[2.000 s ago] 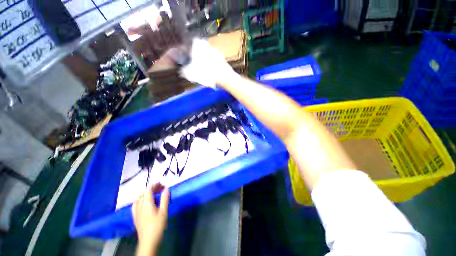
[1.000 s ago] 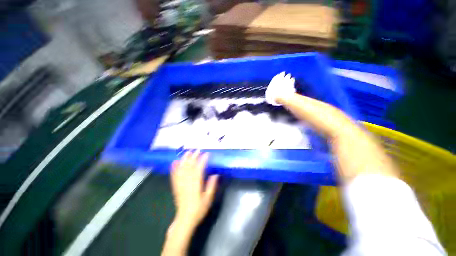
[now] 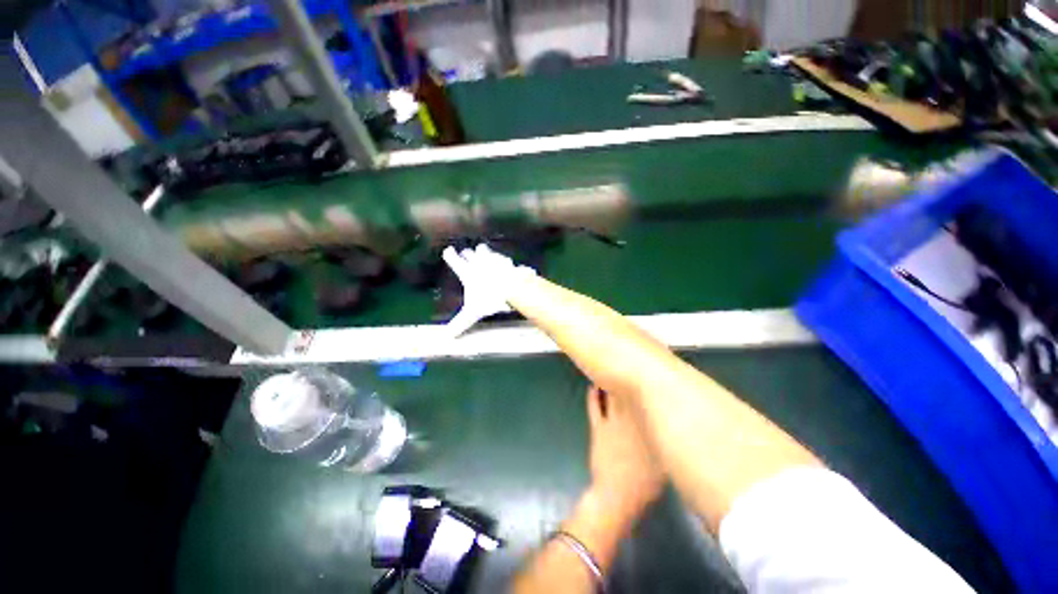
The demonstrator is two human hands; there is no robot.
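My right hand (image 3: 485, 284), in a white glove, reaches over the near rail to the green conveyor belt (image 3: 719, 261). Its fingers are spread beside blurred dark adapters (image 3: 348, 279); no held item shows. My left hand (image 3: 624, 447), bare with a bracelet, is over the bench, its fingers partly hidden by my right forearm. Black adapters with pale label faces (image 3: 439, 536) lie on the bench at the lower middle. The blue bin (image 3: 928, 395) stands tilted in view at the right, with black adapters and cords on a white sheet inside.
A clear plastic bottle (image 3: 331, 424) lies on the bench by the grey post (image 3: 174, 255). A blue patch (image 3: 403, 368) is near the rail (image 3: 696, 330). A brown bottle (image 3: 436, 107) stands beyond the belt. Cords and green parts (image 3: 928, 70) lie at the far right.
The view has swung left from the bin to the belt. My right hand has left the bin and is over the belt. My left hand has left the bin's near rim.
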